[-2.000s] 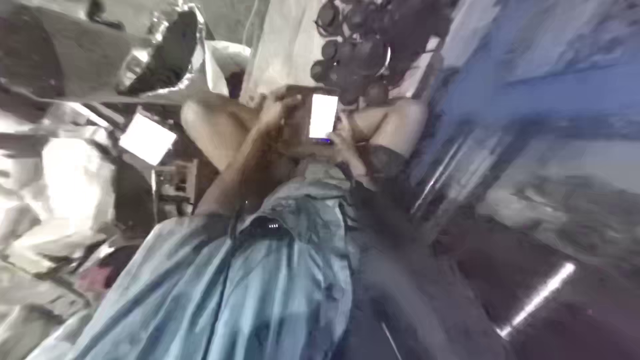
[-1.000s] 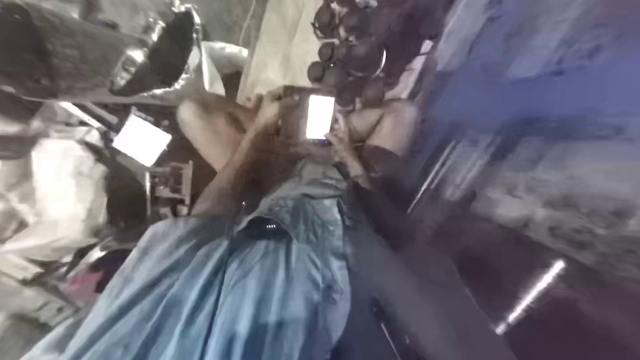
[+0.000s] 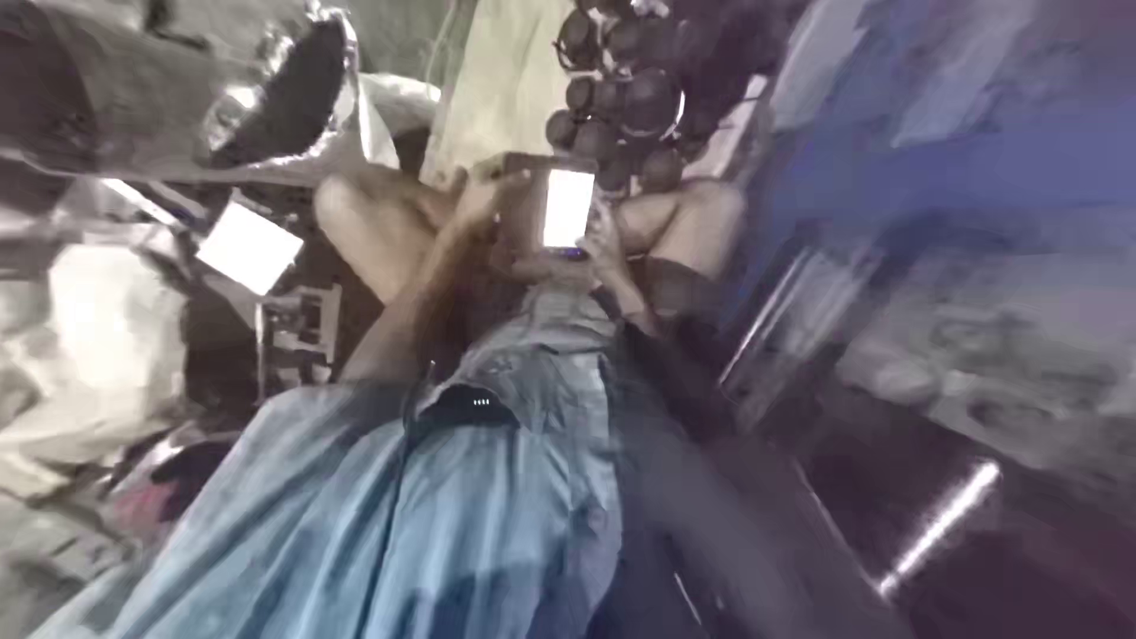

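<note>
Between my bent bare knees is a brown box-like object [image 3: 519,213], blurred. At its right side glows a bright white rectangle [image 3: 568,209], possibly a lit screen, with a small blue-violet spot at its lower edge. My left hand [image 3: 484,197] grips the upper left part of the brown object. The fingers of my right hand [image 3: 605,238] are at the lower right edge of the white rectangle; blur hides whether they close on it. A blue-grey garment [image 3: 497,497] covers my torso.
Several dark round objects [image 3: 621,106] lie beyond my knees, beside a pale board or cloth [image 3: 501,80]. At left are a large container with a shiny rim [image 3: 346,89], a white square [image 3: 250,248] and a small frame-like stand [image 3: 306,328]. Blue material [image 3: 958,169] hangs or lies at right.
</note>
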